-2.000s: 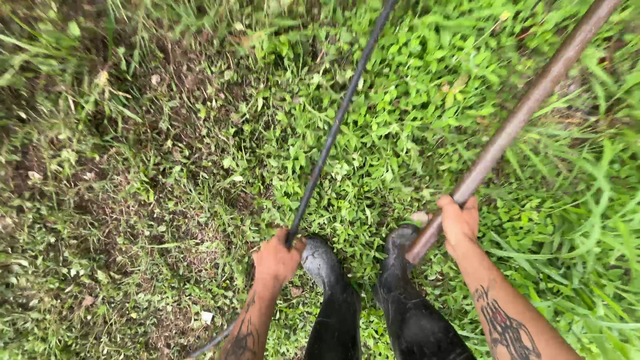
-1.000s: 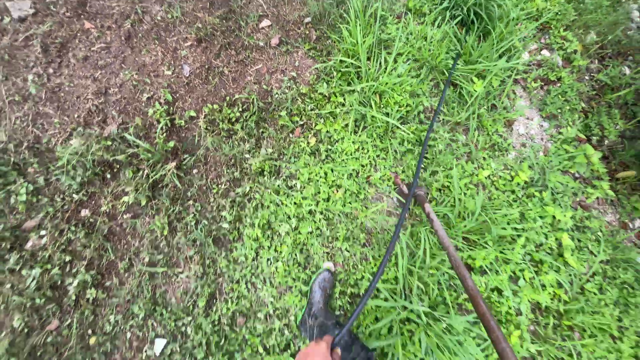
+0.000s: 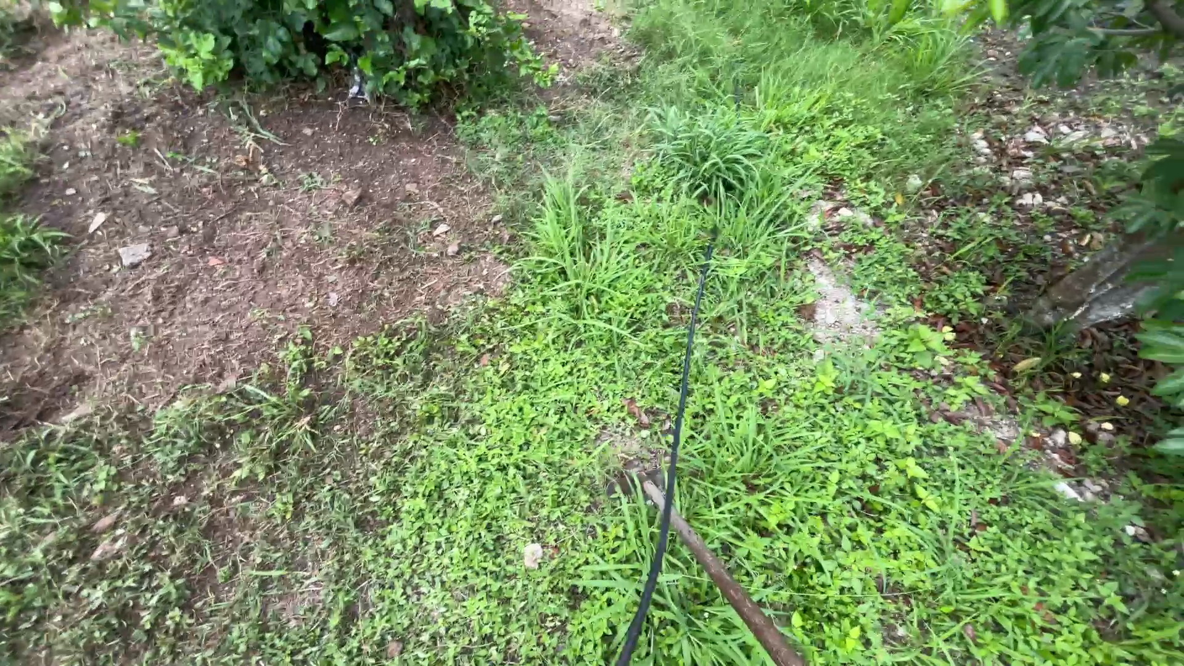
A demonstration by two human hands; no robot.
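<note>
Neither of my hands shows in the head view now. A black flexible hose or cable runs from the bottom edge up through the grass and is lost among the tufts farther off. A long-handled tool with a brown handle slants in from the bottom edge, right of the black line. Its far end lies low in the grass, partly hidden, and the black line crosses over the handle near there. What holds either thing is out of view.
Bare brown soil with small stones spreads at the left. A leafy bush stands at the top left, a grass clump ahead. At the right are a tree trunk, leafy branches and pale stones.
The view has tilted up and forward. My left hand and the boot at the bottom have left the frame. Two seconds ago both hands showed, one on the black line, one on the brown handle.
</note>
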